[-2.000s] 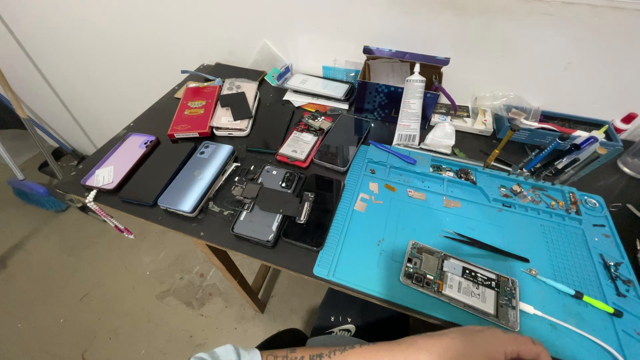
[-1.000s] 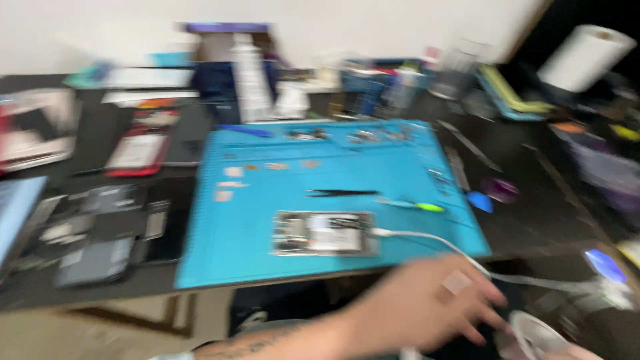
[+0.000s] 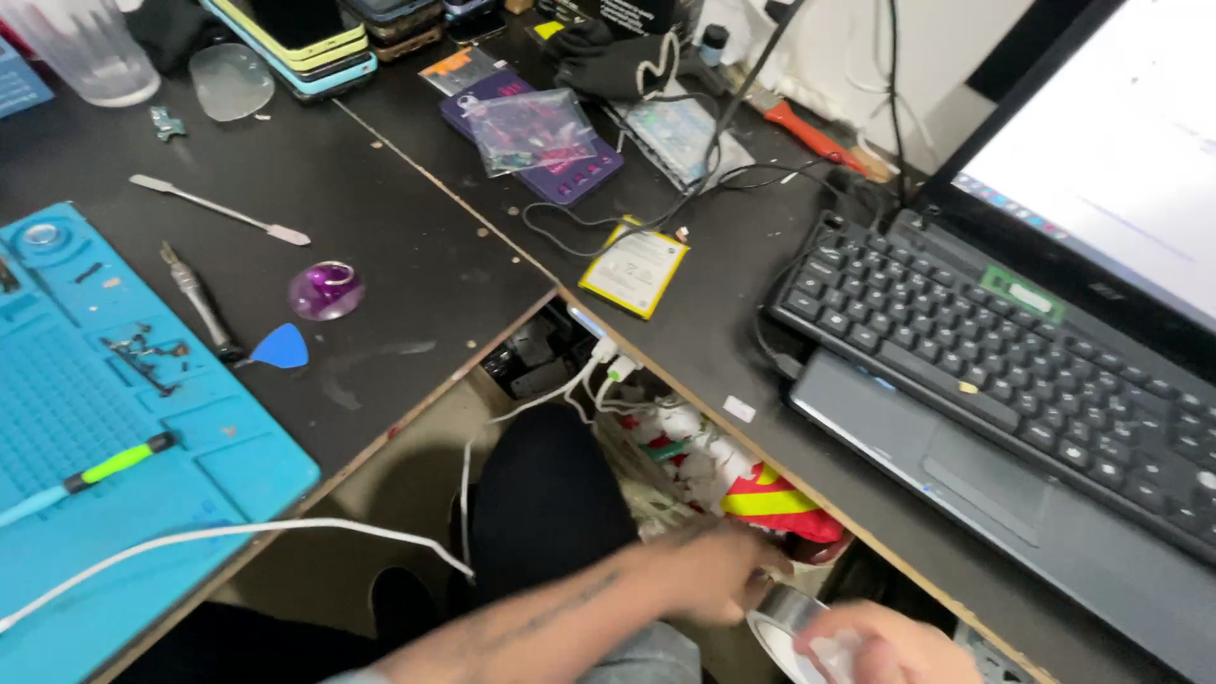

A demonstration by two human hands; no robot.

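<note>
My left hand (image 3: 727, 573) reaches across my lap from the lower left, its fingers bent at the rim of a roll of silvery tape (image 3: 790, 622). The hand is blurred, and whether it pinches the tape's edge cannot be told. My right hand (image 3: 888, 648), at the bottom edge, is closed around the right side of the roll, with a small clear crumpled piece at its fingers. Both hands are below the desk edge. On the left lies the blue repair mat (image 3: 223, 475) with a green and blue screwdriver (image 3: 119, 463); the opened phone is out of view.
A laptop (image 3: 988, 484) with a black keyboard (image 3: 1026, 370) on it stands at right. A yellow-edged battery (image 3: 635, 267), a metal spudger (image 3: 220, 209), a blue pick (image 3: 281, 347) and a purple suction cup (image 3: 326, 290) lie on the desk. White cables (image 3: 332, 522) hang near my knee.
The view has swung far to the right, from the phones and mat to the desk corner and laptop. My left hand has moved off from the mat's front edge to the tape roll.
</note>
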